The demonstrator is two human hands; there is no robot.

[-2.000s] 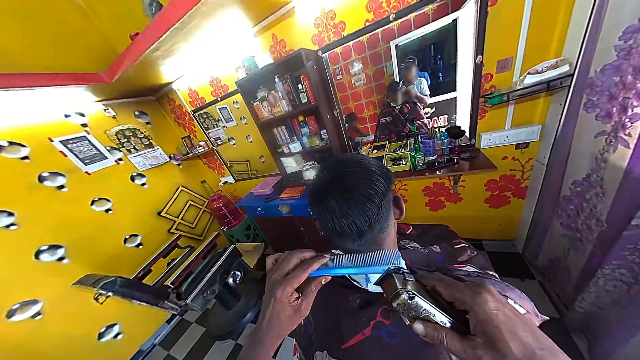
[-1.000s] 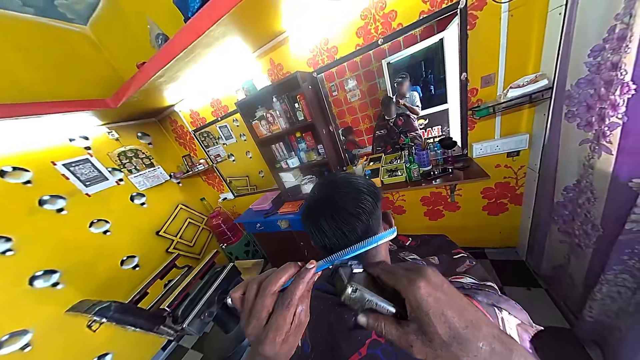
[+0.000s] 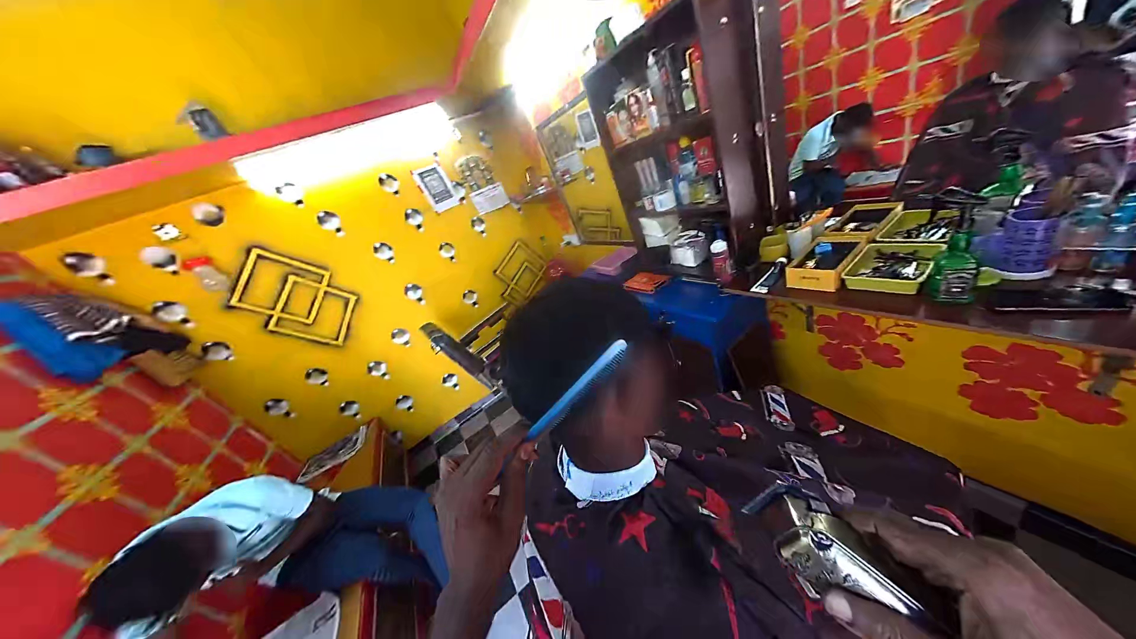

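Observation:
A person with short dark hair (image 3: 568,346) sits facing partly away from me, a white neck strip (image 3: 612,479) round the neck and a dark patterned barber's cape (image 3: 657,541) over the body. My left hand (image 3: 484,506) grips a blue comb (image 3: 577,390), which lies slantwise against or just in front of the hair behind the ear. Over the cape on the right, my right hand (image 3: 958,577) holds a metallic hair clipper (image 3: 834,550), its head apart from the hair.
Another person (image 3: 257,532) sits bent forward on a bench at lower left. A counter (image 3: 932,304) below the mirror bears a green spray bottle (image 3: 958,262), trays of small tools (image 3: 892,269) and a purple basket (image 3: 1029,240). A blue cabinet (image 3: 701,306) stands beyond the seated person.
The clipper was at the nape beside the comb; my right hand now holds it away to the right. The comb now slants up near the ear. The view has swung and moved closer.

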